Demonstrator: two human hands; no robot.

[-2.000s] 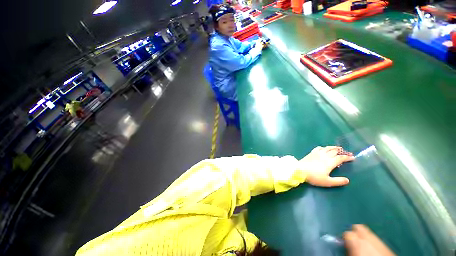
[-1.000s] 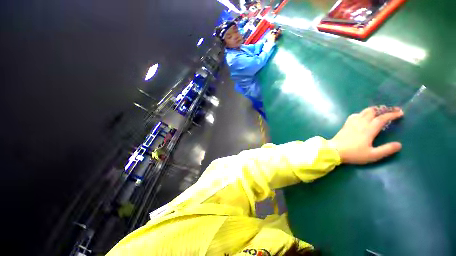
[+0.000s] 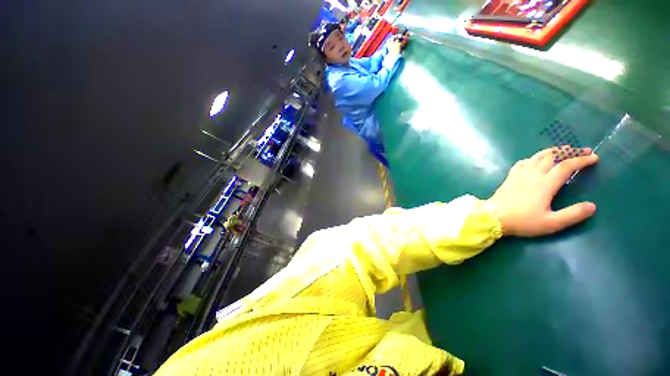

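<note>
My left hand [image 3: 542, 197], bare with a yellow sleeve, lies palm down on the green bench top with thumb and fingers apart. A clear sticker sheet [image 3: 562, 135] with rows of small dark dots lies at its fingertips, and some dots show over the fingers. The sheet's clear part [image 3: 630, 141] with a shiny edge reaches to the right. Whether the fingers grip the sheet is hard to see, but the thumb is away from it. My right hand is out of the picture.
An orange-red tray [image 3: 542, 35] with a dark glossy panel is cut off by the top edge. A person in blue [image 3: 356, 87] sits at the bench's far left edge. A small thin shiny thing [image 3: 552, 370] shows at the bottom edge.
The view has tilted and shifted since two seconds ago, and my right hand has left the picture. Over the last second my left hand has barely moved; the sheet's dots show more clearly.
</note>
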